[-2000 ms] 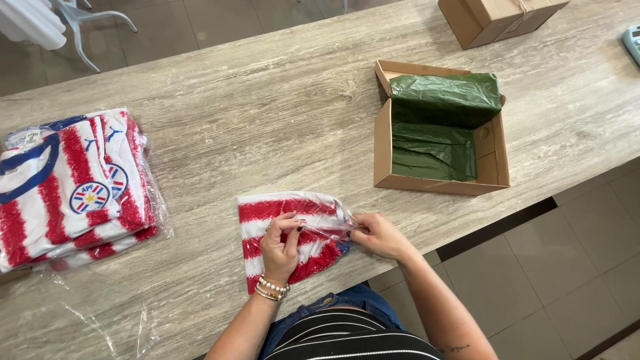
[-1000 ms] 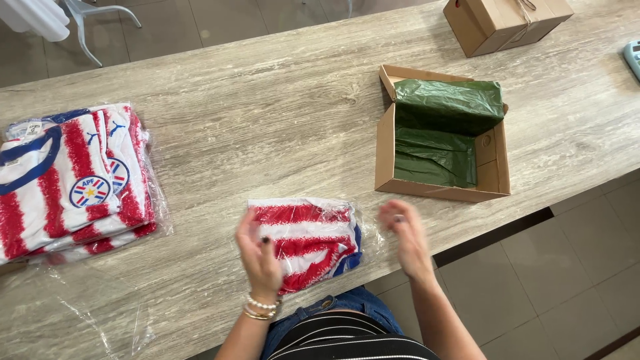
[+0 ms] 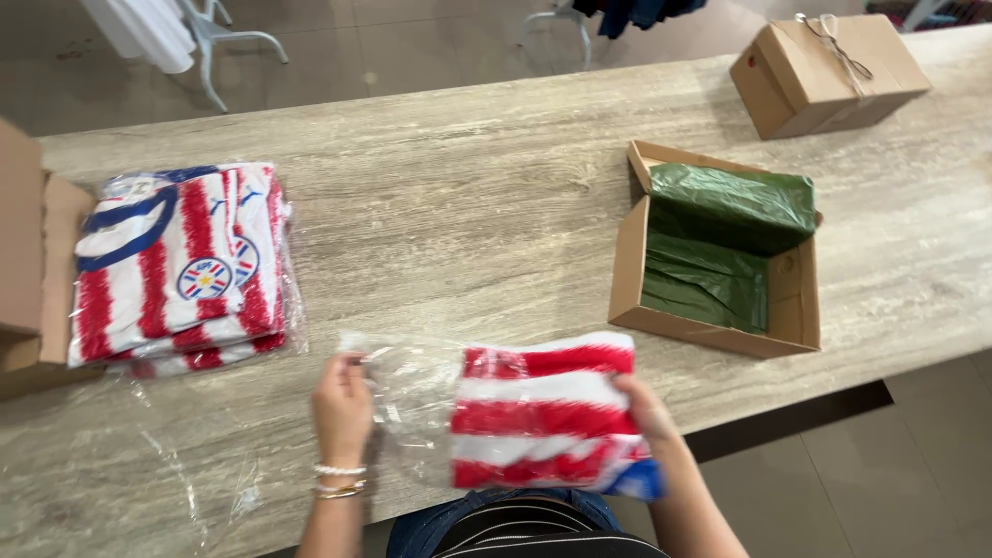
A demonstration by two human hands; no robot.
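Note:
A folded red-and-white striped jersey (image 3: 542, 411) with a blue part at its lower right lies partly inside a clear plastic bag (image 3: 411, 403). The bag's loose end is pinched in my left hand (image 3: 345, 399), at the left. My right hand (image 3: 647, 411) grips the jersey at its right edge, with the fingers partly hidden. Away to the left, a stack of similar striped jerseys in clear bags (image 3: 194, 287) shows round crests and a blue collar.
An open cardboard box (image 3: 717, 337) lined with green plastic stands on the wood-grain table (image 3: 457, 194) at right. Behind it is a closed cardboard box (image 3: 845, 77) tied with cord. More cardboard (image 3: 66, 263) stands at the far left. Loose clear film (image 3: 248, 496) lies at lower left.
My hands, apart and off the jersey one second ago, now hold the bag and the jersey. The bag's end is stretched out to the left. The view has shifted, showing cardboard at the left.

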